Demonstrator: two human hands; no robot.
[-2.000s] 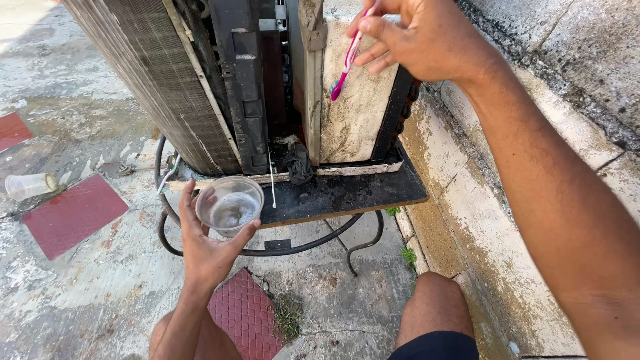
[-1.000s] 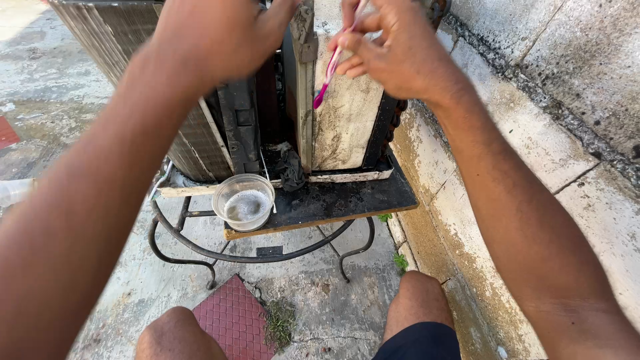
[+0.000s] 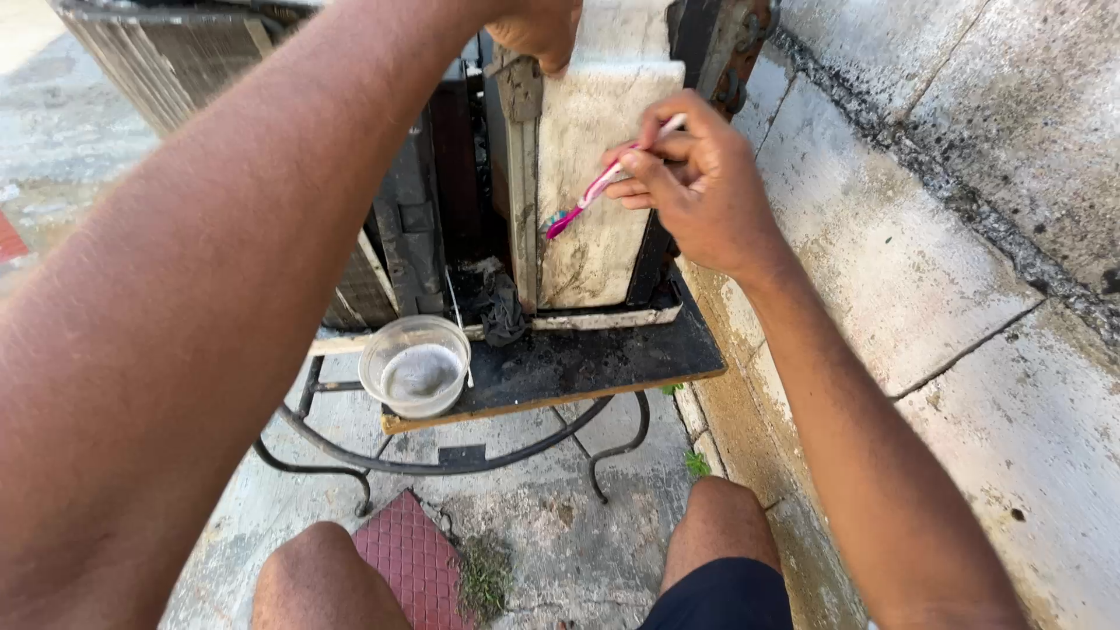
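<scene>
My right hand (image 3: 700, 188) grips a pink and white toothbrush (image 3: 595, 185), its bristled head against or just over the left part of a dirty off-white panel (image 3: 595, 114). At the top, my left hand (image 3: 542, 35) rests on or holds the upper part of the grimy unit beside that panel; its fingers are partly cut off by the frame, so its grip cannot be made out. The unit looks like an opened air conditioner with a finned coil (image 3: 175, 70) at left. A clear plastic tub (image 3: 415, 367) of sudsy liquid sits at the board's front left corner.
A black-topped wooden board (image 3: 595, 359) lies on a curved metal stand (image 3: 499, 464). A dark crumpled rag (image 3: 502, 311) and a thin white stick (image 3: 458, 319) are by the tub. A stained concrete wall (image 3: 927, 219) runs along the right; a red tile (image 3: 407, 560) lies on the floor.
My left hand held the tub two seconds ago; the tub now stands on the board and that hand is up at the unit's top. The toothbrush in my right hand has come lower along the panel.
</scene>
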